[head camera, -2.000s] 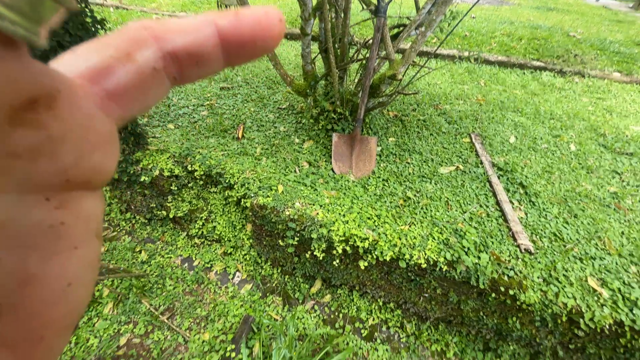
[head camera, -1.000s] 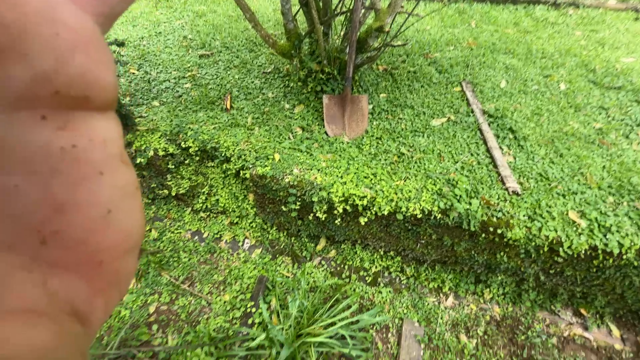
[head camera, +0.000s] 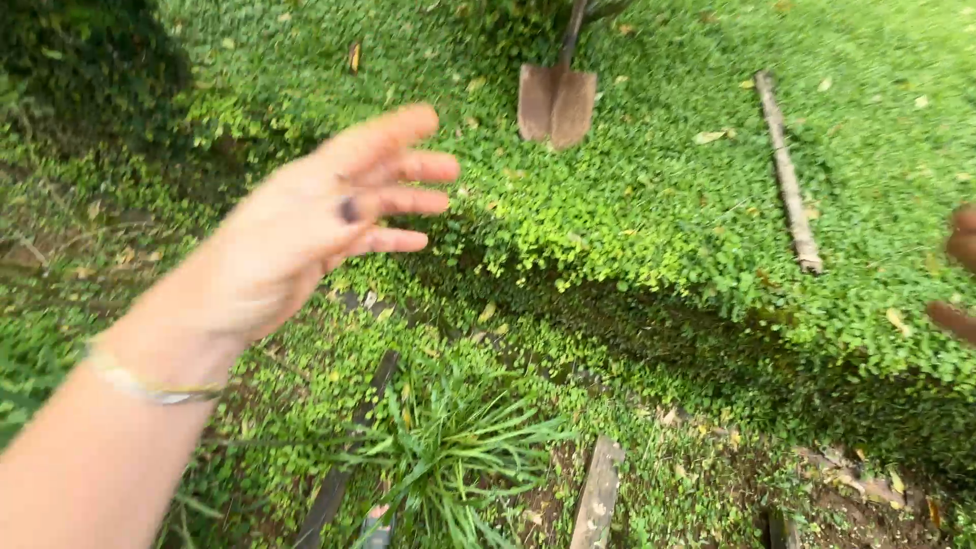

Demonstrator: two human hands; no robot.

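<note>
My left hand (head camera: 343,198) reaches in from the lower left with its fingers apart and nothing in them; a thin band circles its wrist. It hangs over the leafy bank, left of and nearer than a shovel (head camera: 557,107). The shovel's rusty blade rests on the ground cover, its shaft rising out of view at the top. At the right edge only some blurred fingertips of my right hand (head camera: 962,267) show, so whether it holds anything cannot be told. Between the hands, a weathered wooden stick (head camera: 789,171) lies on the green.
A low overgrown bank (head camera: 648,320) steps down across the middle. Below it grow a tuft of long grass (head camera: 457,450), with a dark plank (head camera: 335,488) to its left and a grey board (head camera: 598,492) to its right. A dark leafy bush (head camera: 84,69) stands upper left.
The large near hand at the left is replaced by a view of my left hand and forearm, farther from the camera. Fingertips have appeared at the right edge. The view has tilted down.
</note>
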